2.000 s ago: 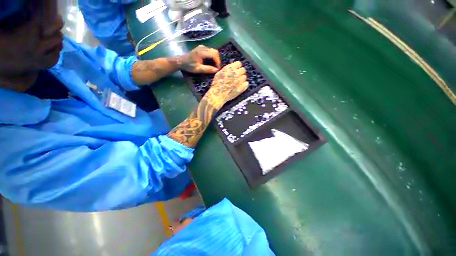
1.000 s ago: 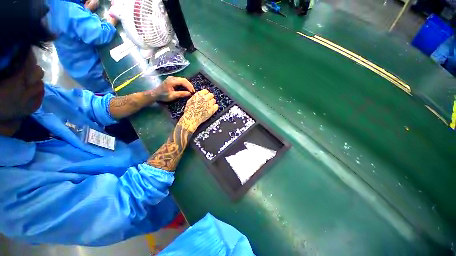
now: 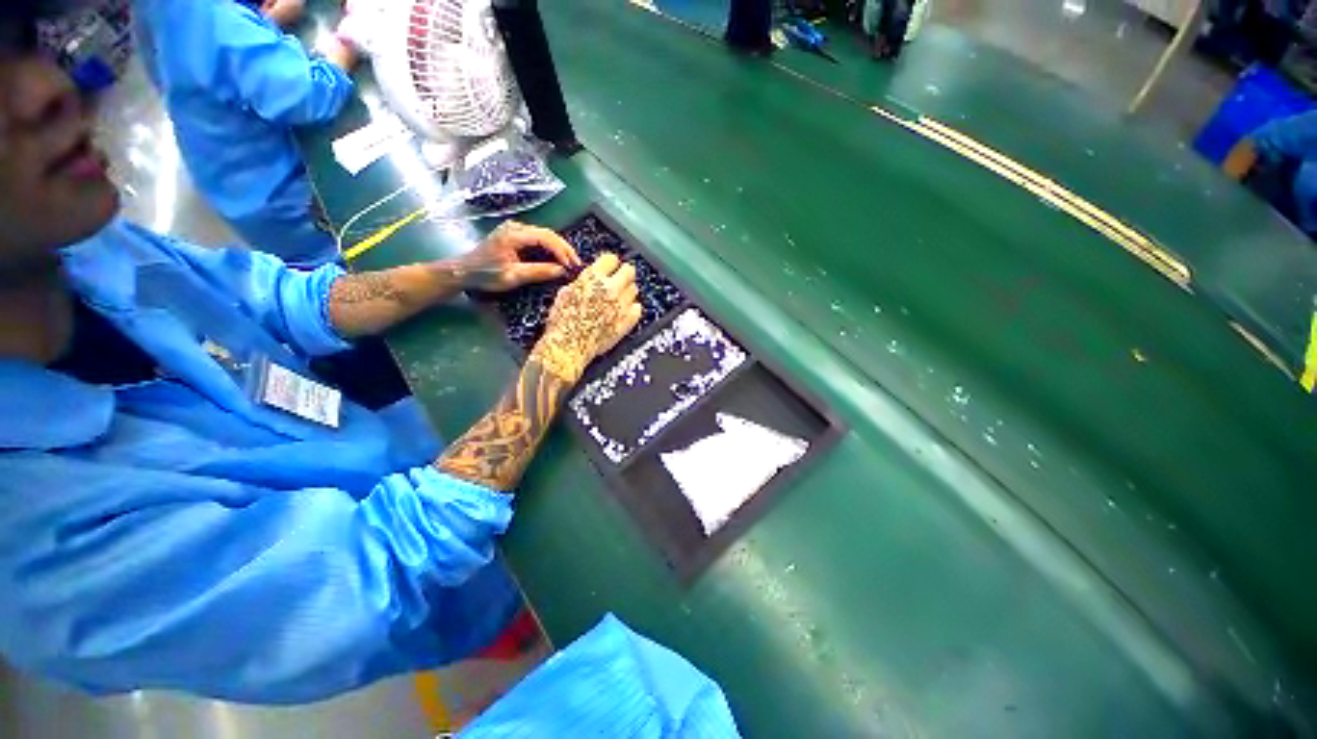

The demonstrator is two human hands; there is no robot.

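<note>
Neither of my hands is in view. A black tray with three compartments [image 3: 683,553] lies on the green bench. Its far compartment holds small black parts [image 3: 532,311]. Its middle one holds scattered small white pieces [image 3: 602,419], and its near one a white bag [image 3: 732,469]. Another person's two bare, tattooed hands [image 3: 594,309] are over the far compartment with fingertips close together. Any part between them is too small to tell.
The other person's blue smock [image 3: 260,549] fills the left. Blue cloth [image 3: 614,693] rises at the bottom edge. Beyond the tray are a clear bag of dark parts [image 3: 506,181], a white fan [image 3: 441,65] and a dark post [image 3: 535,72]. Pale strips [image 3: 1040,188] lie across the green surface [image 3: 939,303].
The view has shifted, so the tray sits lower and further left than two seconds ago, and the fan has come into sight. The other person's hands stay over the black parts.
</note>
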